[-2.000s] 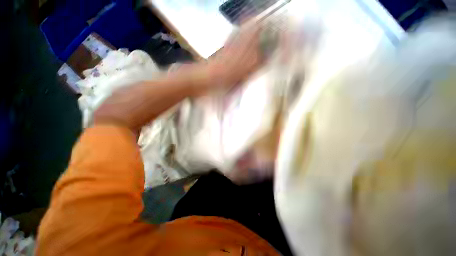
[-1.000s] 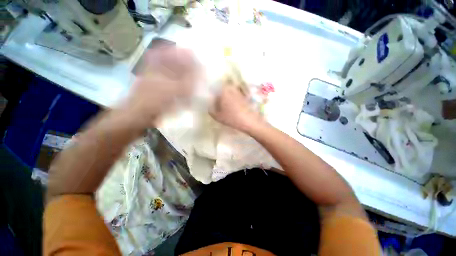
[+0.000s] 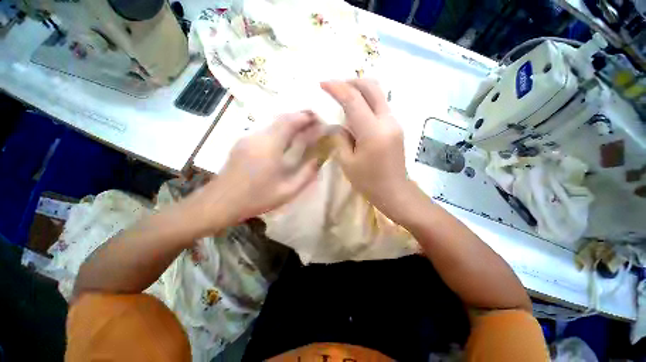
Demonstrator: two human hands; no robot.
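Observation:
A cream floral-print garment [image 3: 297, 49] lies spread over the white table, washed out by glare. Its paler lower part [image 3: 340, 219] hangs over the front edge towards my lap. My left hand [image 3: 273, 159] is blurred, with curled fingers at the upper edge of this cloth. My right hand [image 3: 368, 134] is beside it, with fingers bent on the same cloth. The two hands nearly meet over a small yellowish fold [image 3: 326, 147] between them. The fingertips are partly hidden, so the exact pinch is unclear.
A sewing machine [image 3: 538, 92] stands at right, with its needle plate [image 3: 440, 154], dark snips [image 3: 517, 205] and a small floral cloth pile [image 3: 542, 191]. A tan roll [image 3: 598, 256] lies far right. Another machine [image 3: 134, 42] stands upper left. Floral garments [image 3: 212, 283] heap below the table at left.
The view has swung from the lap to the table, then steadied. Since one second ago, my left hand has come down and towards my right hand, which has moved slightly up and right.

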